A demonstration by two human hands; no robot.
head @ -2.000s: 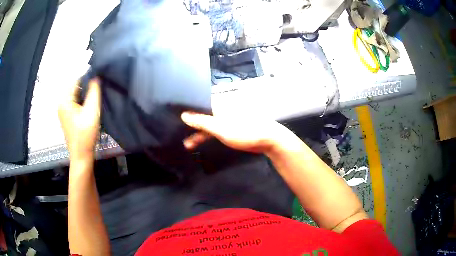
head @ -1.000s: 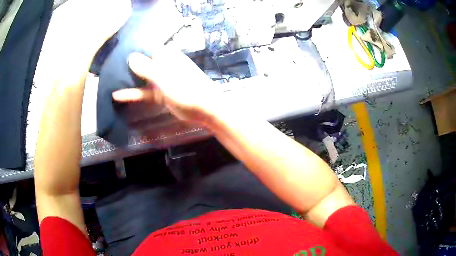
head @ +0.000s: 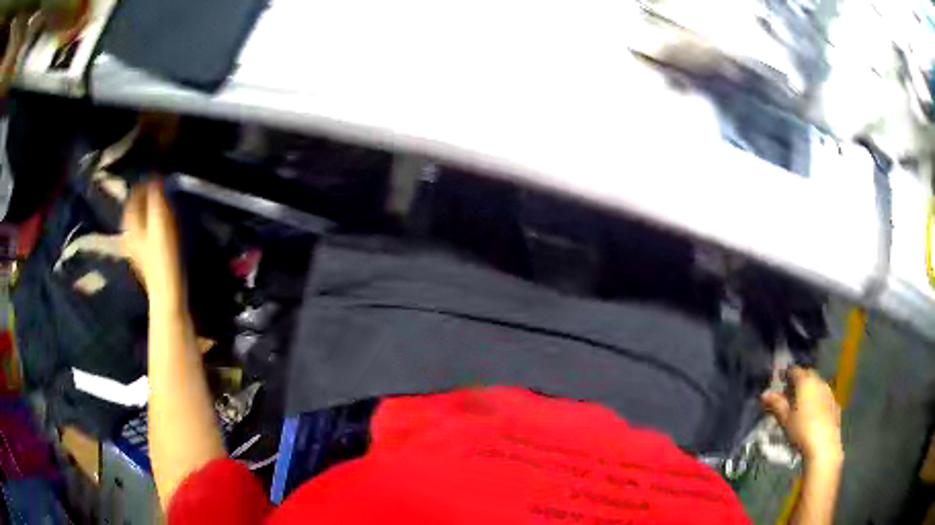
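A large dark cloth (head: 492, 328) lies across my lap below the table edge, with a long crease or seam across it. My left hand (head: 152, 234) is blurred, at the far left over a dark pile (head: 103, 318) with pale scraps; its fingers are extended and no held piece shows. My right hand (head: 810, 418) is low at the right, beside the lap cloth and near pale scraps; it looks empty, with thumb and fingers apart. A dark cut panel (head: 185, 36) lies on the table at upper left.
The white table (head: 461, 87) crosses the top, its edge above my lap. The blurred sewing machine (head: 707, 62) is at upper right. A blue crate edge (head: 284, 459) shows below left. A yellow floor line (head: 850, 344) runs at right.
The view has swung left and down. Both hands have left the dark piece on the table; my left hand moved to the left-side pile, my right hand to the lower right.
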